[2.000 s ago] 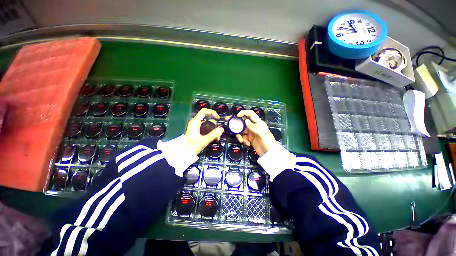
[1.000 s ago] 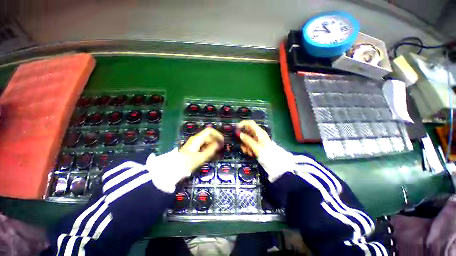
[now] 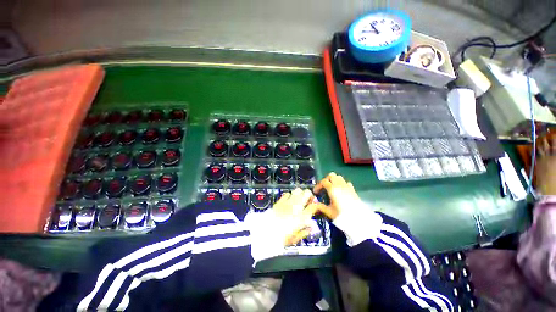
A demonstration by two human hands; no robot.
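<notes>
A clear blister tray (image 3: 262,116) lies in front of me, with round black watch modules (image 3: 261,173) in its pockets, many showing red lit marks. My left hand (image 3: 294,213) is over the tray's lower right part, palm down with bent fingers. My right hand (image 3: 339,196) is at the tray's right edge, thumb and forefinger at a dark module there. The fingertips of both hands nearly meet. Whether either hand grips a module is not clear. My left hand and sleeve hide much of the bottom row.
A second filled tray (image 3: 187,143) is left, partly under an orange-red slab (image 3: 46,140). At right are an empty clear tray (image 3: 414,131) on a red-edged black base (image 3: 341,116), a blue-rimmed clock (image 3: 378,35), a white box (image 3: 420,75) and another person's hand (image 3: 544,173).
Both hands have moved from the tray's middle to its lower right. The two modules earlier held up between the fingers no longer show there. The view has shifted right.
</notes>
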